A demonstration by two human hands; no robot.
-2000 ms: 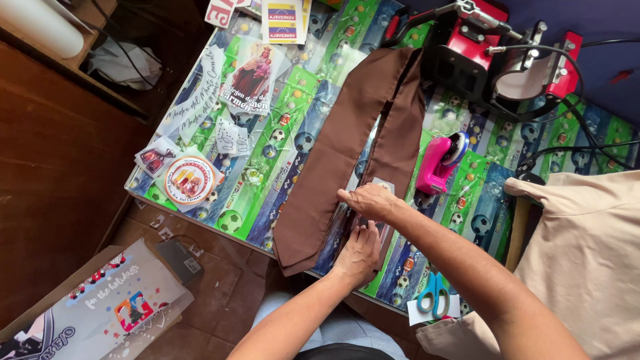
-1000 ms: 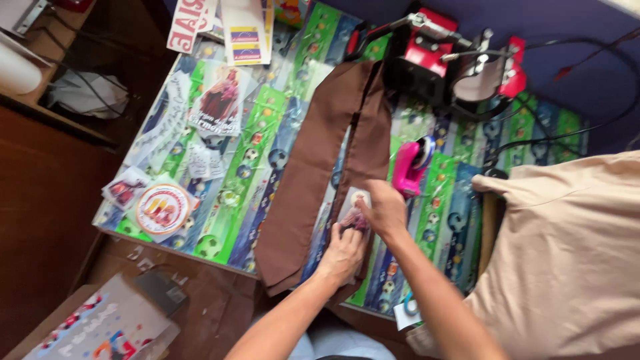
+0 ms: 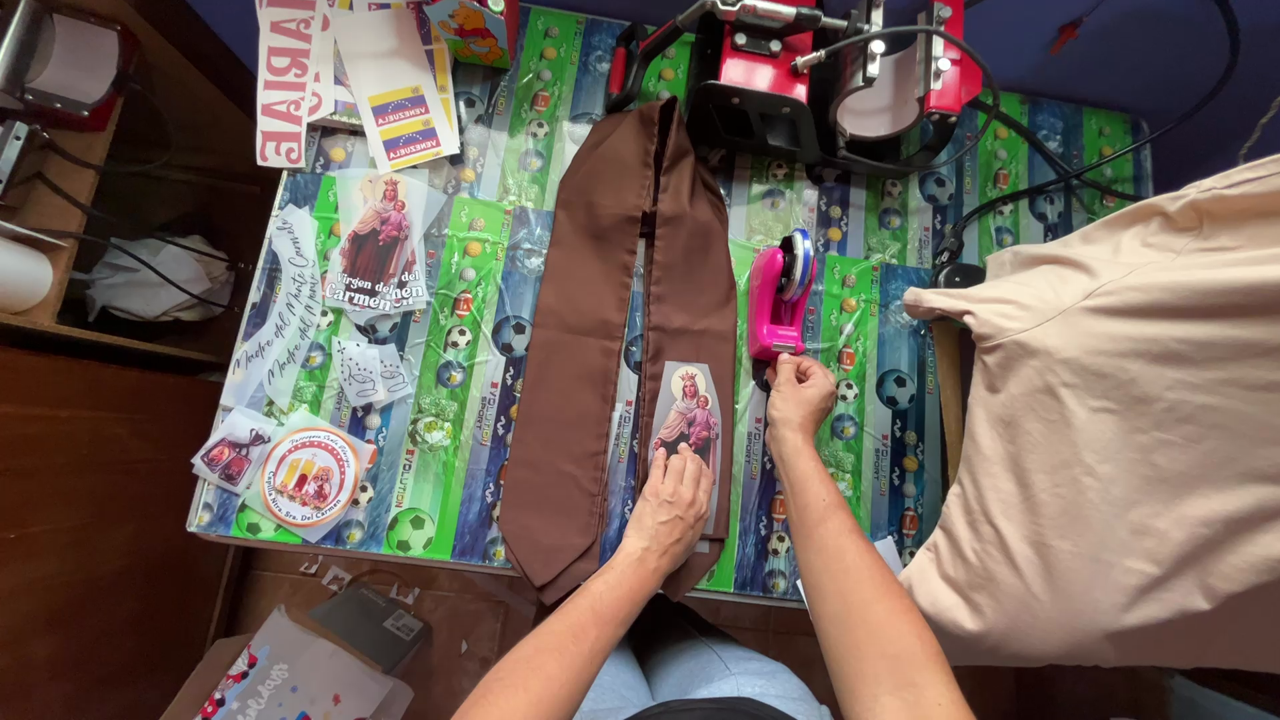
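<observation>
A brown fabric stole (image 3: 590,330) lies folded in a long loop on the table, its two ends toward me. On its right band rests a transfer print of a crowned figure with a child (image 3: 688,410). My left hand (image 3: 675,505) presses its fingertips on the lower part of this print. My right hand (image 3: 800,395) is at the near end of a pink tape dispenser (image 3: 775,310), thumb and fingers pinched together there; whether they hold a piece of tape cannot be told.
A red and black heat press (image 3: 765,80) with cables stands at the back. Beige cloth (image 3: 1120,420) covers the right side. Printed transfers (image 3: 380,240), a round emblem print (image 3: 310,475) and sticker sheets (image 3: 405,110) lie at the left. Below left is a box (image 3: 290,670).
My right hand has moved from the print on the stole to the pink tape dispenser. My left hand stays at the print, which is now more exposed.
</observation>
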